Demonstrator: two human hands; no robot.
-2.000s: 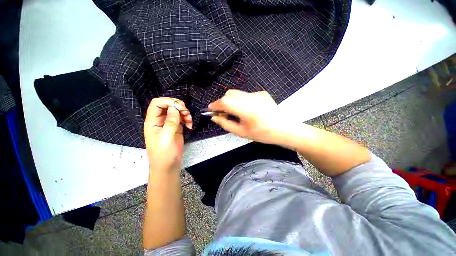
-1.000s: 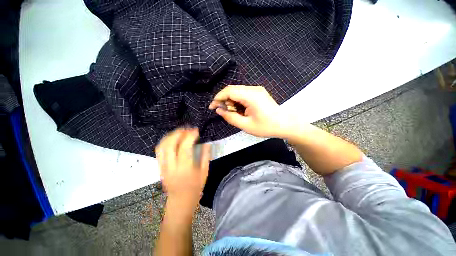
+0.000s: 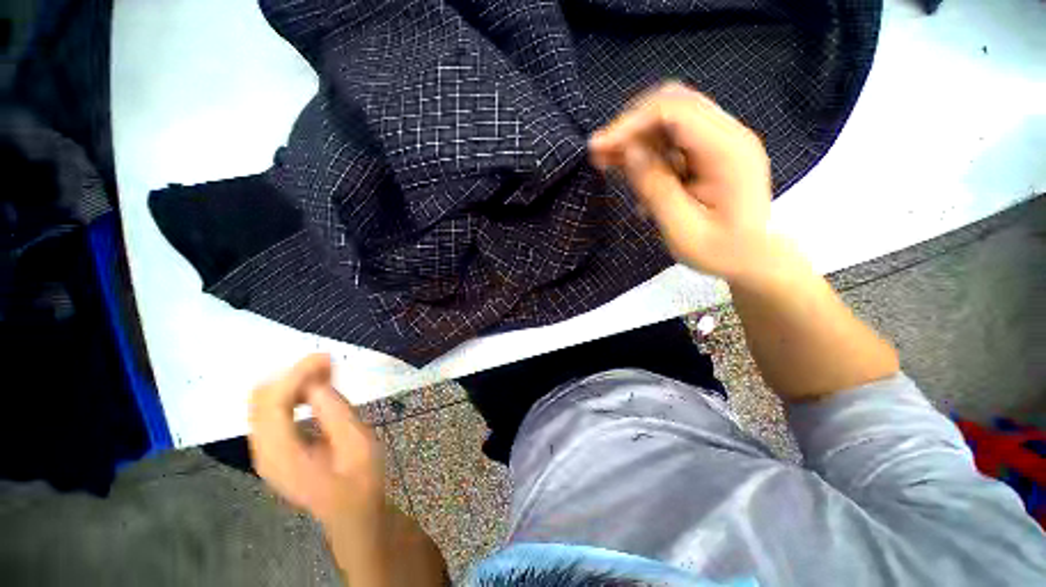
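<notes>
A dark garment with a thin white grid check (image 3: 459,115) lies bunched on the white table. A plain black piece (image 3: 224,218) sticks out at its left. My left hand (image 3: 315,441) is blurred, off the cloth, over the table's front edge at the lower left. Its fingers are bent and parted, and nothing shows in it. My right hand (image 3: 700,178) is raised over the right part of the garment, fingers curled round the small thread snips (image 3: 681,162), which are mostly hidden and blurred.
The white table (image 3: 218,355) ends in front of my body, above a speckled floor (image 3: 442,464). Dark garments (image 3: 52,310) hang at the left beside a blue edge (image 3: 129,344). A red-and-blue object (image 3: 1009,459) stands at the lower right.
My left hand has left the garment and moved down and left past the table edge. My right hand has moved up and right. The whole view has shifted slightly, with the garment appearing further right.
</notes>
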